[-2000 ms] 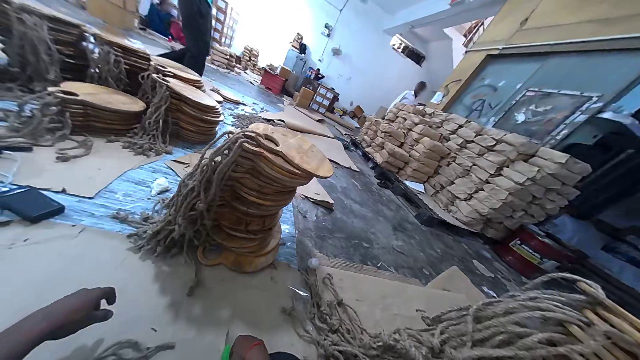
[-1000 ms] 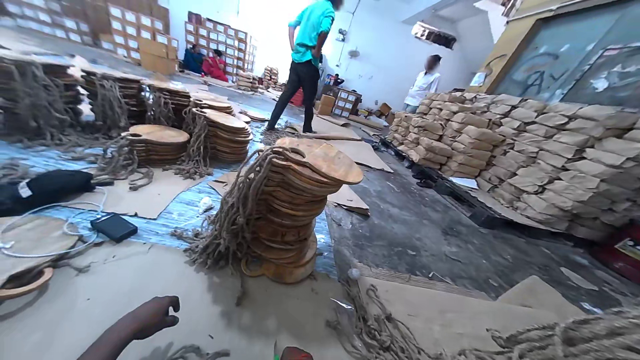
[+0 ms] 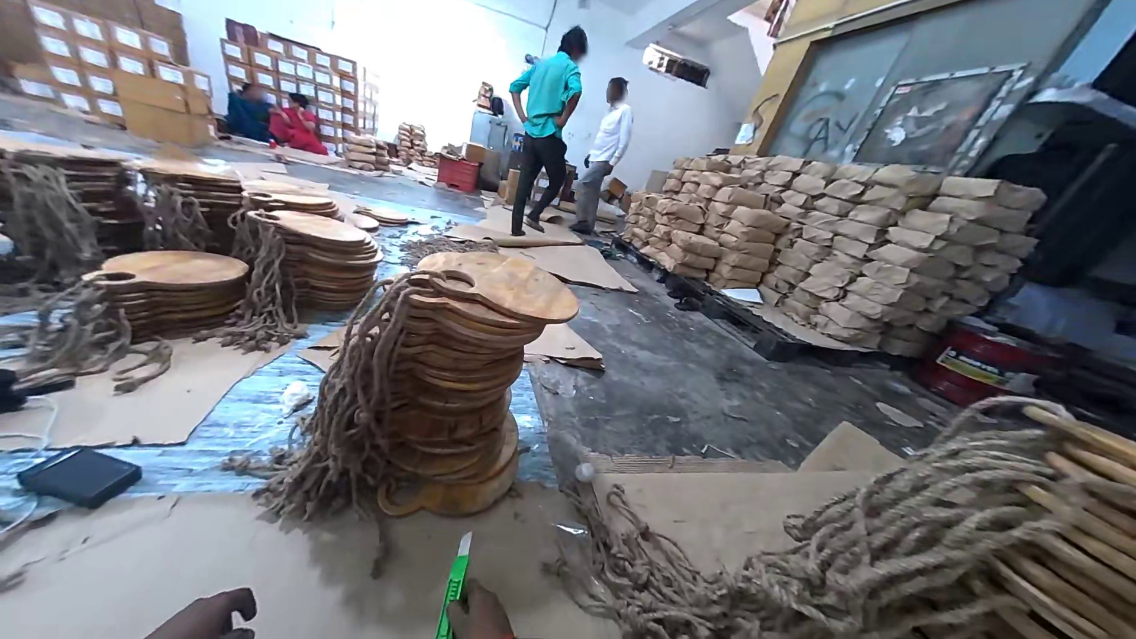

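Observation:
My right hand (image 3: 479,611), at the bottom centre, grips a green utility knife (image 3: 455,581) whose blade points up and away from me. At the lower left my left hand (image 3: 209,615) hovers over cardboard with fingers apart and nothing in it. Ahead of both hands stands a tall stack of round wooden boards (image 3: 461,382) with handles. Knotted rope loops (image 3: 342,408) hang down from its left side. Another pile of ropes (image 3: 887,524) lies at the lower right against more wooden boards (image 3: 1087,524), partly cut off by the view's edge.
More board stacks (image 3: 177,284) with ropes stand at the left. A black device (image 3: 80,477) with a white cable lies near them. Paper-wrapped packages (image 3: 852,240) are piled on a black pallet (image 3: 754,330), beside a red drum (image 3: 972,362). Two people stand farther back and two sit by cartons (image 3: 297,75).
The green knife has come further into view in my right hand. A standing person in a teal top, largely out of view two seconds ago, shows whole. My left hand sits lower in the view.

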